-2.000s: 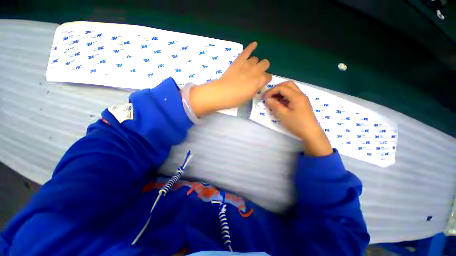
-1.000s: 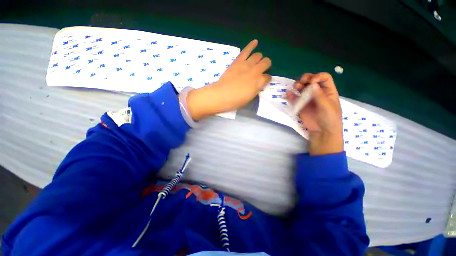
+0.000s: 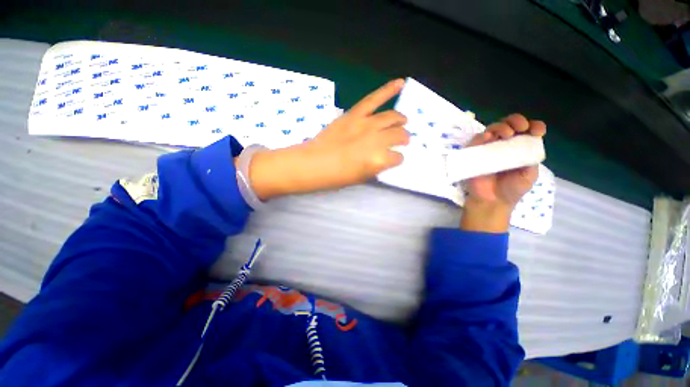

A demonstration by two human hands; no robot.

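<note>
A white 3M-marked adhesive sheet (image 3: 174, 94) lies on the left, along the bench's far edge. A second 3M-marked sheet (image 3: 424, 155) lies to its right, its left end raised at a corner. My left hand (image 3: 359, 143) is at that raised left end, fingers against its edge; whether it pinches the sheet is unclear. My right hand (image 3: 503, 170) holds a plain white strip of liner (image 3: 495, 157) that lifts back over the right sheet. The palm and the strip hide the middle of that sheet.
The bench (image 3: 303, 227) has white-grey ribbed foam. A dark green conveyor belt (image 3: 303, 38) runs along its far side. A clear-wrapped shiny bundle (image 3: 667, 272) is at the right bench end. A small dark fleck (image 3: 607, 319) lies near the right front.
My right hand has moved slightly right, and the white strip now shows longer and wider in it. The right sheet's left end has risen beside my left hand. The whole view has shifted.
</note>
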